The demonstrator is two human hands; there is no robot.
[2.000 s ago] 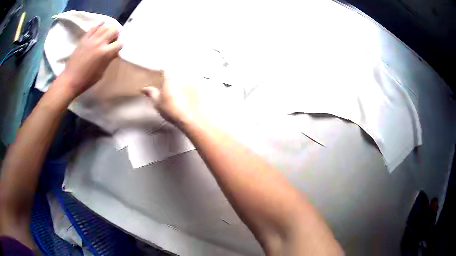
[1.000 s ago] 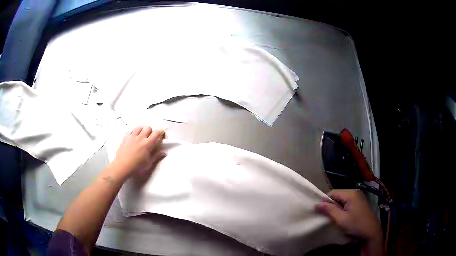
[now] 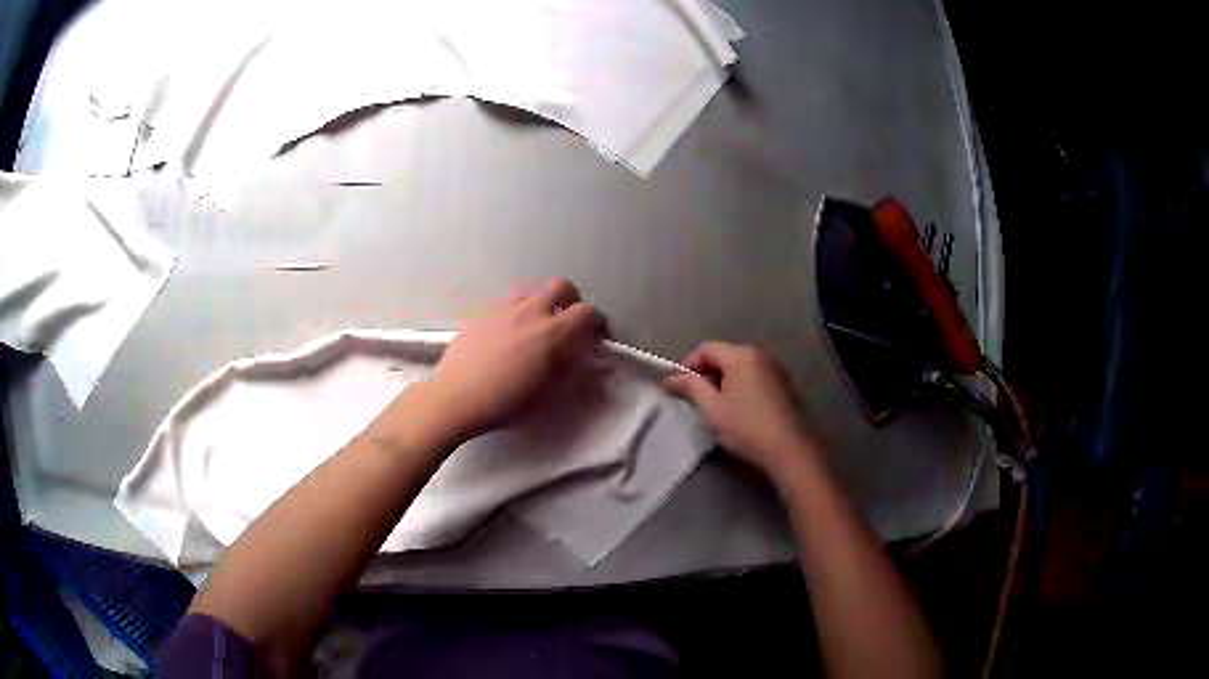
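Observation:
A white garment panel [image 3: 305, 425] with a curved far edge lies in front of me at the table's near side. My left hand [image 3: 530, 348] is on its far edge right of the middle, fingers bent and pinching the cloth. My right hand [image 3: 743, 398] pinches the same edge near its right end between thumb and fingers. A narrow raised ridge runs along the edge between the hands. The panel's near right corner lies flat with some creases. The cloth under my left palm is hidden.
The steam iron [image 3: 882, 305] with its orange-brown handle rests at the right, hoses trailing down. White pieces [image 3: 583, 66] lie at the far side and another white piece [image 3: 80, 265] at the left edge. A blue basket [image 3: 113, 597] is at the lower left. The pale table [image 3: 636, 239] bears loose threads.
The panel has moved left and its far edge is now pinched up. My left hand has moved right along it, and my right hand has moved left and away from me. The view has shifted.

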